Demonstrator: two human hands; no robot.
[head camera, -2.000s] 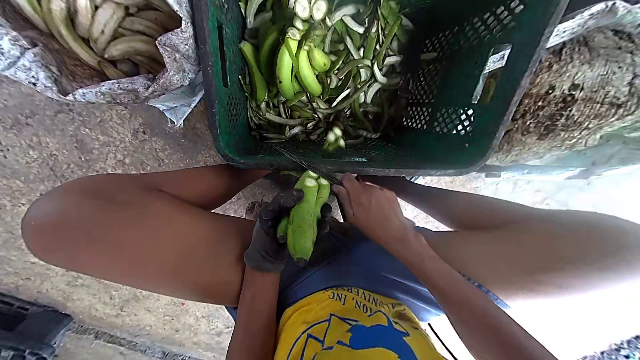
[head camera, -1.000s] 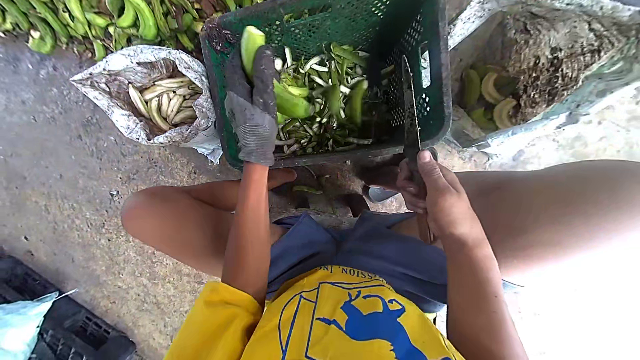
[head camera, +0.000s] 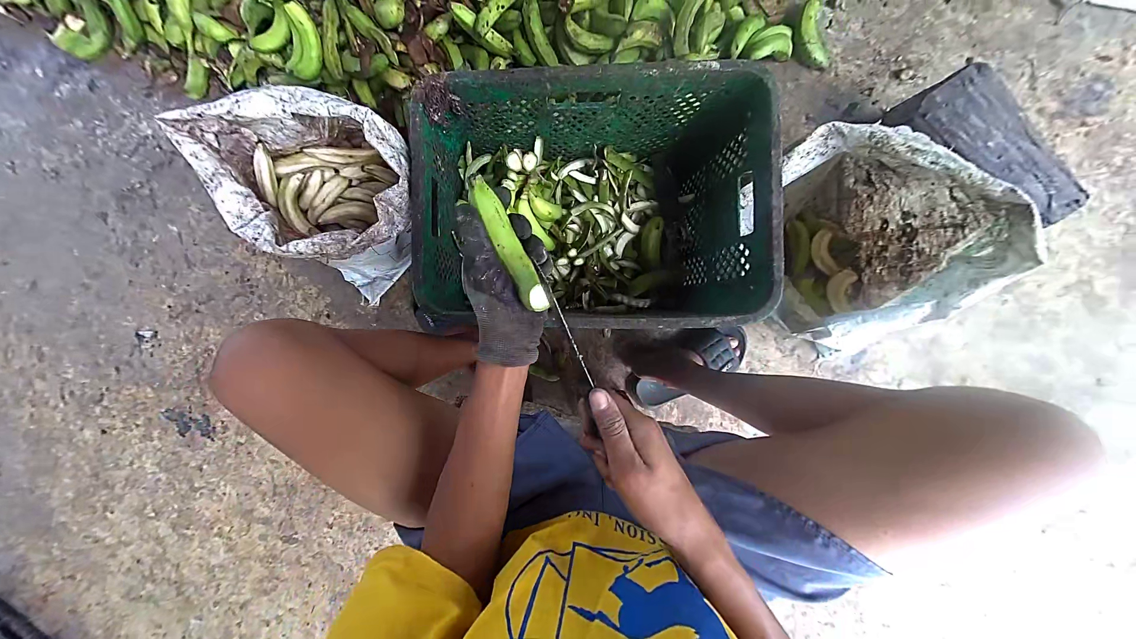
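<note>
My left hand (head camera: 503, 288), in a dark knit glove, holds a green banana (head camera: 508, 241) over the near left part of a green plastic crate (head camera: 595, 321). The banana's near end is cut and shows pale flesh. Bare, my right hand (head camera: 621, 439) grips the handle of a knife, whose thin blade (head camera: 572, 342) points up and left, its upper part close beside the banana's cut end. Green peel strips (head camera: 612, 209) and some green bananas lie in the crate. Whether the blade touches the banana I cannot tell.
Left of the crate stands a white sack (head camera: 222, 200) holding peeled bananas (head camera: 324, 191). Another open sack (head camera: 1021, 213), with a few banana pieces (head camera: 825, 257), stands at the right beside a dark block (head camera: 985, 133). Green bananas and peels (head camera: 302, 40) are heaped beyond the crate.
A second ago the knife was upright over the crate's right side; now it slants beside the banana. Two seconds ago my left hand held green bananas near my lap. The view has shifted.
</note>
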